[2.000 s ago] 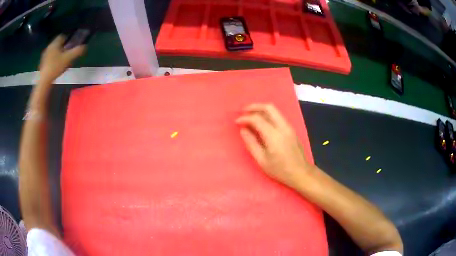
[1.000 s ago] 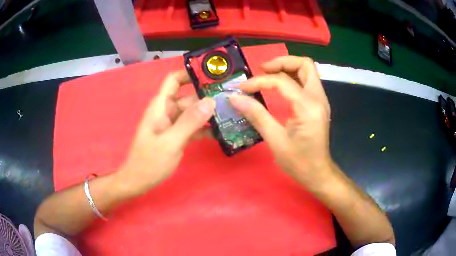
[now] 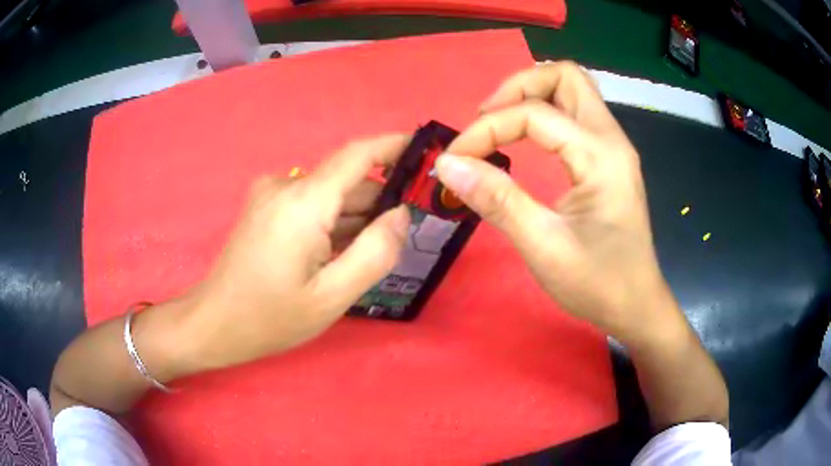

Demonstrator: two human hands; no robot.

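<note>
A black open phone assembly (image 3: 424, 241) is held tilted over the red foam mat (image 3: 392, 391), its top end leaning right. Its silver plate and green board show, with a red inner area and a partly covered round speaker (image 3: 448, 197) at the top. My left hand (image 3: 310, 246) grips its left edge, thumb on the near side and fingers behind. My right hand (image 3: 556, 182) is over the speaker end, thumb and forefinger pinched together at the red area. A tiny pale bit shows at the fingertips; what it is cannot be told.
A red tray edge (image 3: 383, 11) lies beyond the white strip. Phones lie on the green conveyor, one (image 3: 682, 44) at the upper right and one (image 3: 745, 119) by the strip. Yellow scraps (image 3: 685, 211) are on the dark bench. A metal post (image 3: 219, 32) stands behind the mat. A pink fan (image 3: 23, 428) is lower left.
The phone has turned clockwise and moved slightly down. My right fingers have gone from the board's middle to the speaker end. My view has tilted down, and another phone shows by the strip.
</note>
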